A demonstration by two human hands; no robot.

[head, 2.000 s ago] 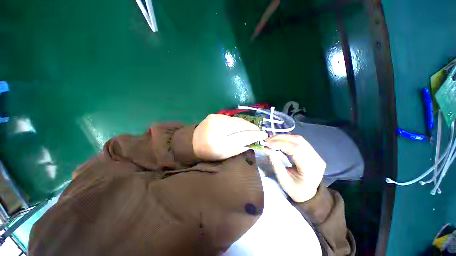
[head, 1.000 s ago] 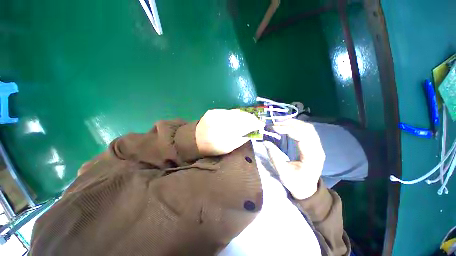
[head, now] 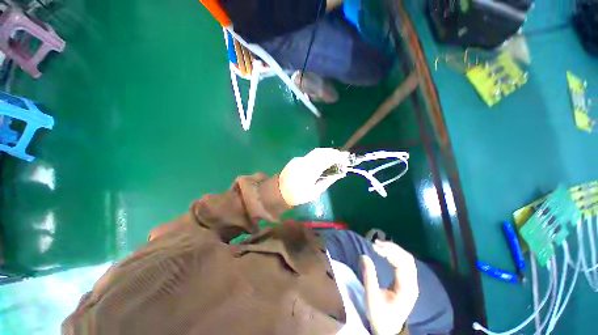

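Note:
My left hand (head: 308, 176) is held out above the floor, closed on a small circuit board (head: 333, 171), mostly hidden by the fingers. White leads (head: 393, 156) loop out from the board to the right. My right hand (head: 393, 288) is low over my lap, apart from the board, with thumb and fingers apart and nothing seen in it. On the bench at right lie green and yellow circuit board panels (head: 549, 226) with white leads (head: 551, 288) hanging from them. Blue-handled cutters (head: 513, 245) lie beside the panels.
Another person (head: 315, 49) sits at the top beside the bench edge (head: 429, 91). Yellow boards (head: 496, 78) and black equipment (head: 478, 23) are on the far bench. A pink stool (head: 26, 39) and blue stool (head: 25, 124) stand at left.
My hands have separated: the left has moved up and away with the board, the right has dropped lower. The view has shifted, showing the other person and more bench.

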